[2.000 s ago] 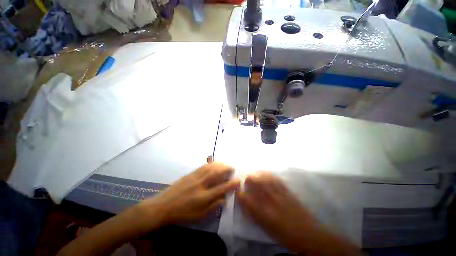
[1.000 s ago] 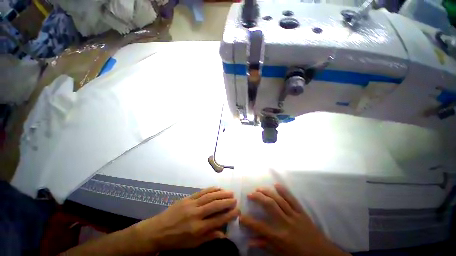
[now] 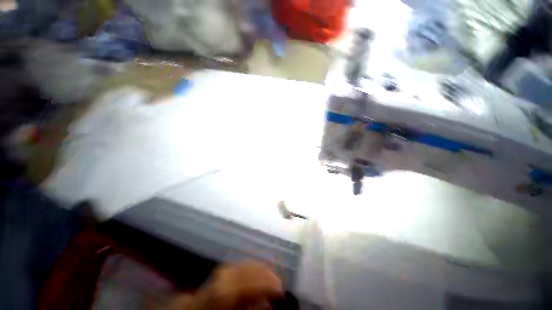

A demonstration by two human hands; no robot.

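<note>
The frame is blurred. A white cut piece lies under the machine head and hangs over the table's front edge, with a narrow folded strip along its left side. My left hand is low at the bottom, left of the strip and at the table edge; its fingers are too blurred to tell whether they hold anything. My right hand is not in view. The sewing machine head stands above the cloth, its needle area brightly lit. A small brownish curved guide end lies left of the strip.
A pile of white panels spreads on the left of the table, with a blue mark at its far edge. A grey ruler strip runs along the front edge. A red basket is below left. A red bag and cloth bundles lie behind.
The view has swung left, shifting the scene rightward and down. My left hand has drawn away from the cloth strip toward the bottom edge. My right hand has left the picture.
</note>
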